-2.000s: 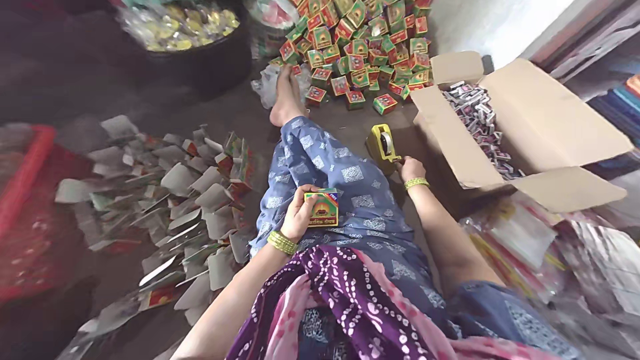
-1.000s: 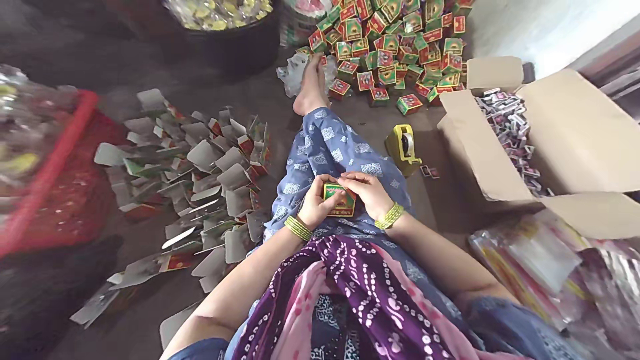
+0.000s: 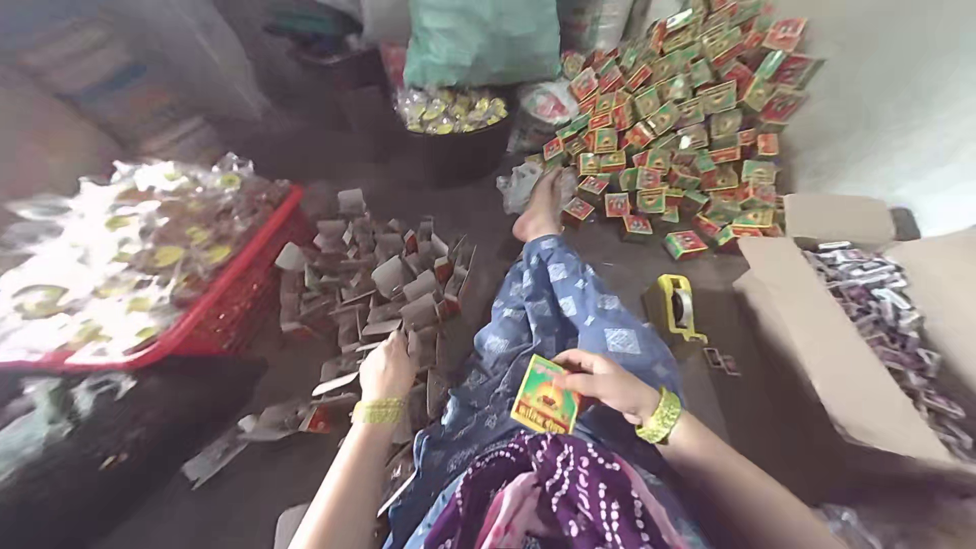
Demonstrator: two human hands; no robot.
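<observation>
My right hand [image 3: 610, 383] holds a small green, yellow and red printed carton [image 3: 546, 395] above my lap, fingers over its right side. My left hand [image 3: 389, 367] is at the near part of a heap of unfolded grey-backed cartons [image 3: 391, 276] on the floor; its fingertips are against one of them, and whether it grips that carton is unclear. A yellow tape dispenser [image 3: 675, 307] stands right of my leg, with two small dark packets [image 3: 722, 361] beside it.
Many closed printed boxes [image 3: 656, 137] lie piled beyond my foot. At the left is a red plastic basket [image 3: 252, 286] of clear-wrapped items. A dark tub [image 3: 457, 149] holds similar ones. An open cardboard box [image 3: 808, 335] with small packets stands at the right.
My hands were together on the carton over my lap; my left hand has moved left to the heap, while the carton is now in my right hand. The view has turned left.
</observation>
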